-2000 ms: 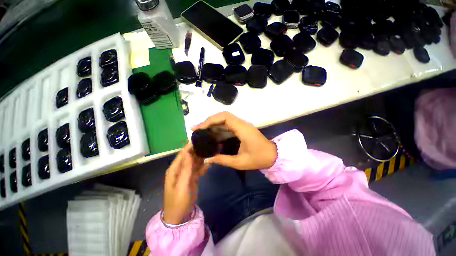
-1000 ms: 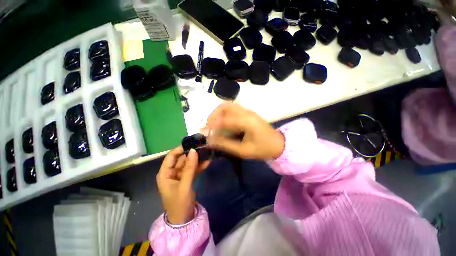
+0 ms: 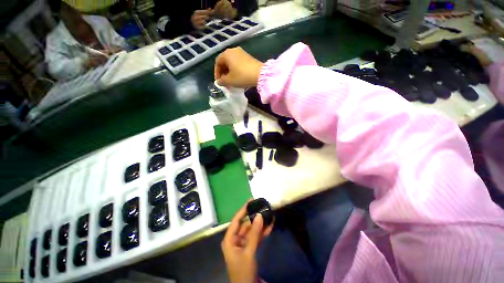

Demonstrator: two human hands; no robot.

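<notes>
My left hand [image 3: 243,243] holds a glossy black case [image 3: 260,211] between thumb and fingers, just off the bench's front edge. My right hand [image 3: 236,67] is stretched out over the top of the solvent bottle [image 3: 222,108] behind the green mat, its fingers pinching a white wiping cloth [image 3: 236,99] at the bottle's cap. The cloth hangs down over the bottle's side. Dark cases [image 3: 210,157] lie on the green mat [image 3: 227,193]. The white blister tray [image 3: 208,213] at left holds glossy black cases in rows of pockets.
Loose black cases [image 3: 286,156] lie right of the mat, with a marker pen [image 3: 259,145] among them. A larger pile [image 3: 420,77] is at right, partly behind my right sleeve. Across the green surface [image 3: 190,88], two people work, one by another filled tray [image 3: 171,65]. Another person's hand is at far right.
My right hand has left the case and reached forward to the bottle with the cloth. My left hand still holds the case. The view has tilted up, showing people opposite.
</notes>
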